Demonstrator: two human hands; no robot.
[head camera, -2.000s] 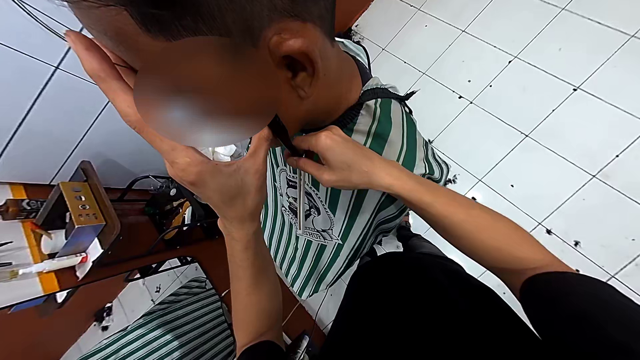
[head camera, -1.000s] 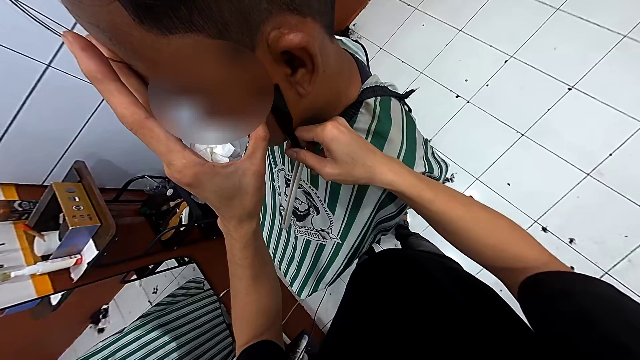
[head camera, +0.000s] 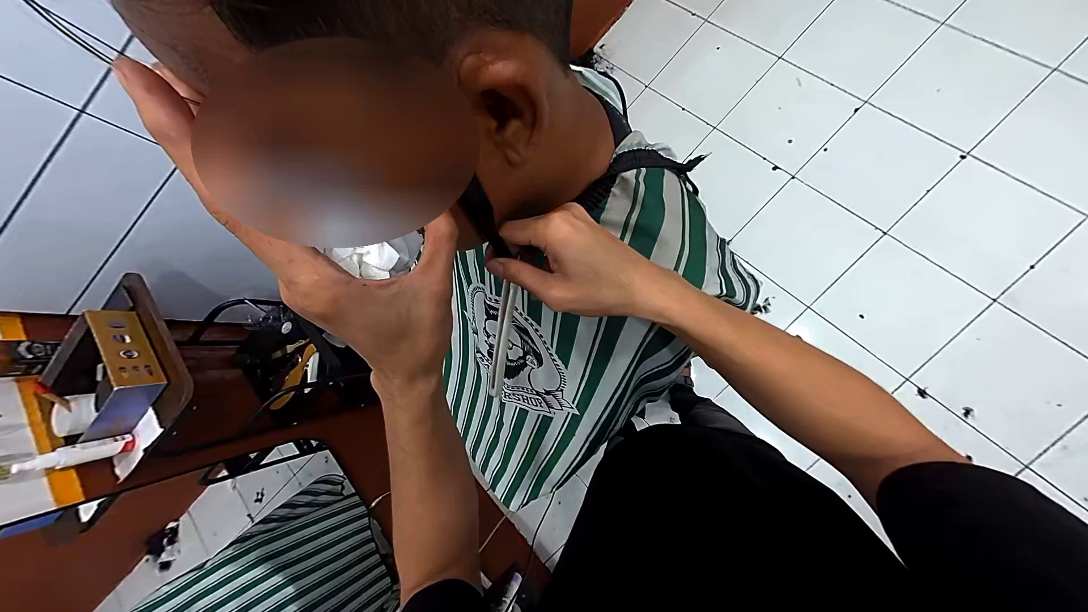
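Observation:
A seated person wears a green-and-white striped barber's cape (head camera: 654, 255), fastened by a black band at the neck. My left hand (head camera: 365, 314) lies against the far side and chin of the person's blurred face, thumb and fingers spread around it. In my right hand (head camera: 569, 259), beside the jaw and neck below the ear, is a straight razor; its dark end (head camera: 482, 208) points up along the jaw, and its pale metallic handle (head camera: 503, 340) hangs down over the cape's printed emblem. Crumpled white tissue (head camera: 378, 257) shows between my left thumb and the face.
At lower left, a brown counter (head camera: 204, 408) holds a gold box (head camera: 127, 348), a white tube (head camera: 76, 455) and black cabled tools (head camera: 289, 357). A mirror (head camera: 280, 527) reflects the striped cape. Hair clippings dot the white tiled floor (head camera: 918, 272).
The razor's handle has swung slightly in my right hand, while both hands stay at nearly the same places by the face and neck.

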